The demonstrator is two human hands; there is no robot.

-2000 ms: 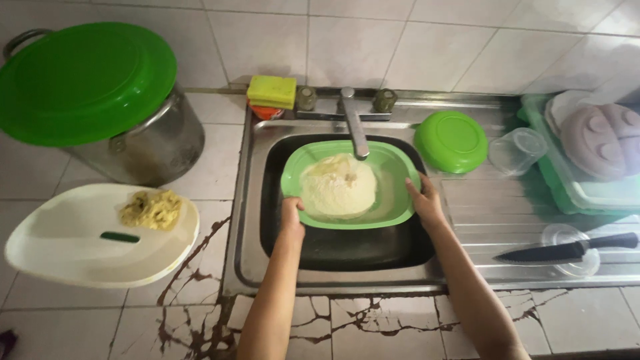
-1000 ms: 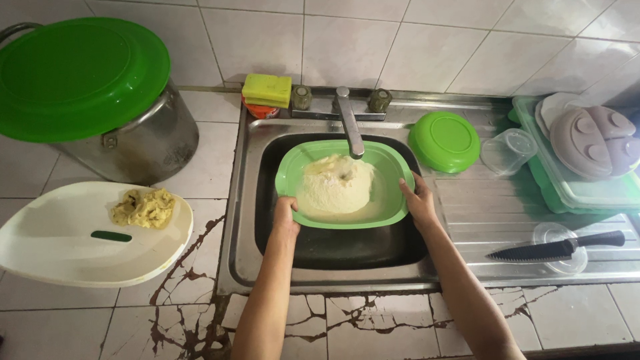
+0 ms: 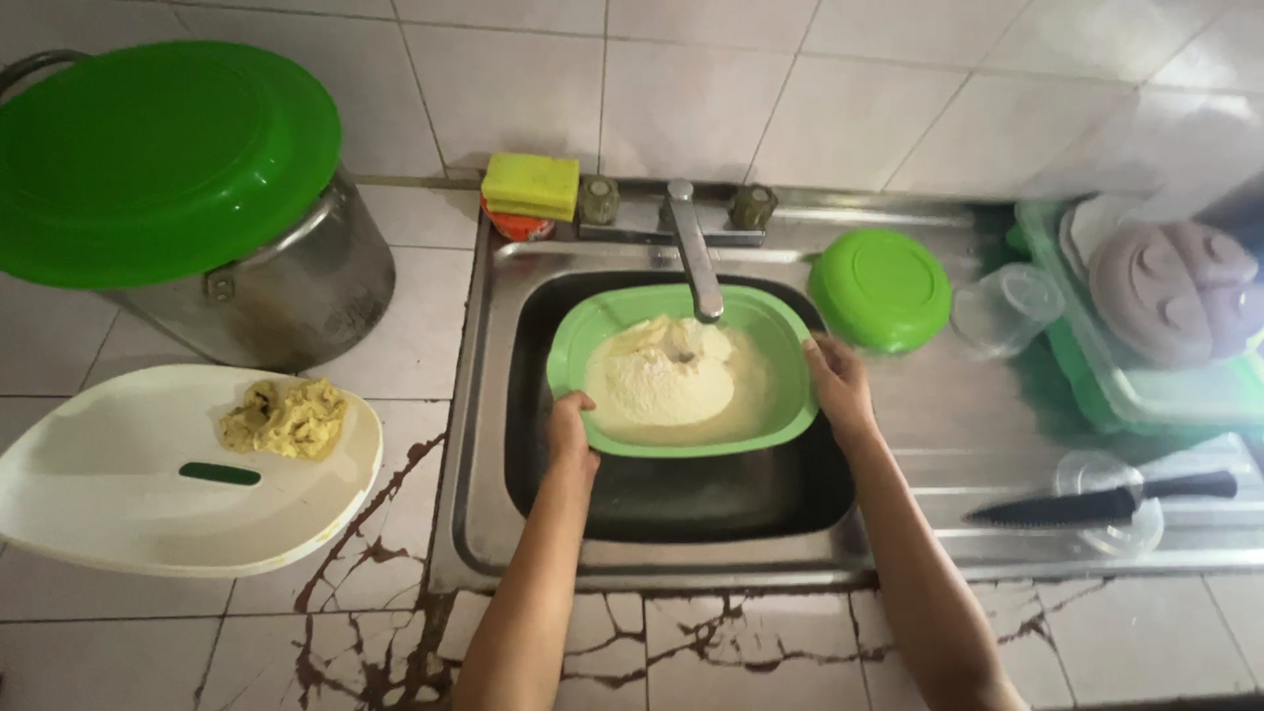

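Note:
Both my hands hold a light green plastic basin (image 3: 691,439) over the sink, under the faucet (image 3: 696,257). My left hand (image 3: 573,432) grips its lower left rim, thumb on top. At its right rim is my right hand (image 3: 839,388), its thumb over the edge and the other fingers partly hidden. Inside the basin a mound of pale yellow flour-like powder (image 3: 657,385) rises out of cloudy liquid. Water appears to fall from the spout onto the mound, where a small hollow shows.
Left of the sink (image 3: 474,494) stand a metal pot (image 3: 286,286) with a green lid (image 3: 168,148) and a white board (image 3: 109,474) bearing yellowish dough (image 3: 286,420). A sponge (image 3: 531,185) lies by the faucet. On the drainboard are a green bowl (image 3: 879,288), a clear cup (image 3: 1009,308) and a black knife (image 3: 1106,504).
Cloudy liquid has spread wider around the powder mound, and the hollow in the mound looks darker. Both hands keep their hold on the basin's rim.

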